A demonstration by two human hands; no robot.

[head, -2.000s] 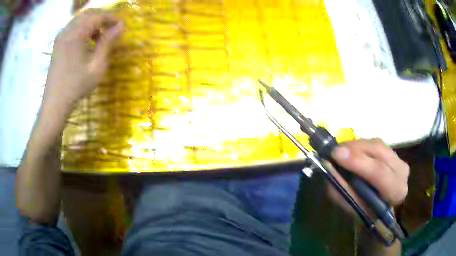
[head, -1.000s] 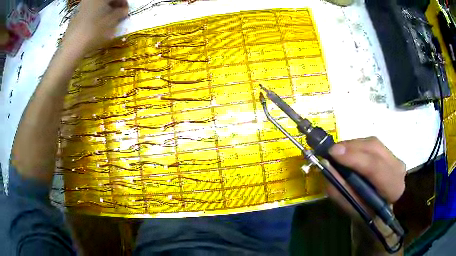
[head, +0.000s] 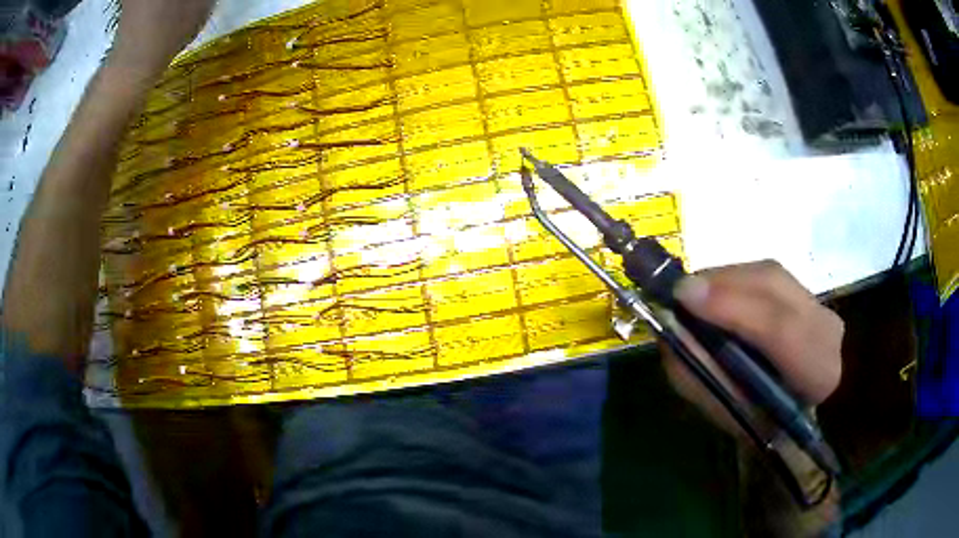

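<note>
My right hand [head: 773,331] grips the black handle of the soldering iron [head: 654,269]. Its fine tip points up and left over the right part of the amber film sheet [head: 463,299]; I cannot tell whether it touches. A thin curved solder feed tube [head: 573,248] is clamped beside the iron, its end near the tip. Dark, wavy lead wires [head: 363,190] lie in rows over the left and middle cells. My left hand [head: 158,32] is at the top left, beyond the sheet's corner, cut off by the picture's edge; its fingers are hidden.
The white bench top [head: 747,221] shows stains at the right. A black box [head: 841,79] stands at the back right with black cords beside it. Another amber sheet [head: 941,184] is at the far right edge, above a blue bin [head: 936,363]. My lap is below.
My left hand has moved from over the sheet to beyond its far left corner, now partly out of view. My right hand still holds the iron. The view has shifted.
</note>
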